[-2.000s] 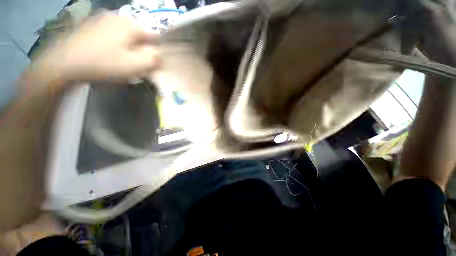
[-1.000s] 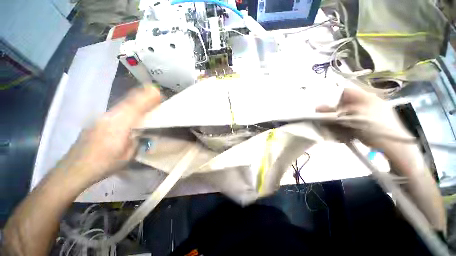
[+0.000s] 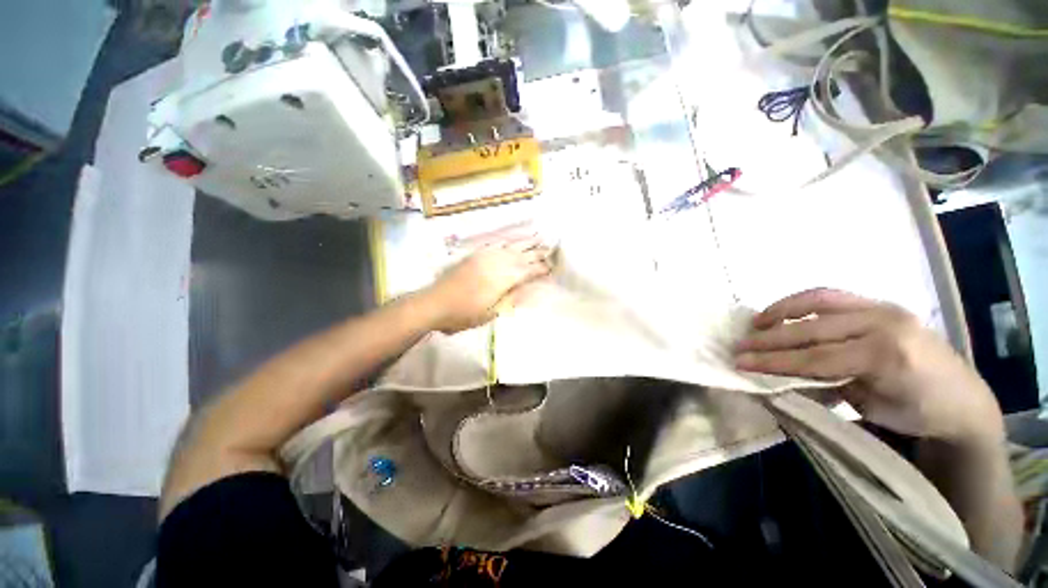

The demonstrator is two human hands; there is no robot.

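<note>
A beige bag body [image 3: 621, 327] lies over the table edge and my lap, its opening towards me. A zipper [image 3: 540, 482] and a small blue spot [image 3: 383, 469] show inside. Yellow tape [image 3: 494, 350] runs along its seam. My left hand [image 3: 488, 287] lies on the bag's far edge, just below the orange clamp frame [image 3: 477, 178]; its fingertips hold the edge there. My right hand [image 3: 850, 356] holds the bag's right side, with its thumb hidden. Beige straps [image 3: 856, 482] hang by my right forearm.
The white machine head [image 3: 287, 126] stands at upper left. Red-and-black thread snips [image 3: 703, 190] lie right of the clamp frame. A dark cord [image 3: 784, 106] lies farther right. More beige bags [image 3: 977, 69] are at upper right. A dark mat [image 3: 276, 299] is at left.
The bag has come down flat below the clamp frame. My left hand has moved right to the bag's far edge. My right hand has moved slightly lower. The view is closer to the machine.
</note>
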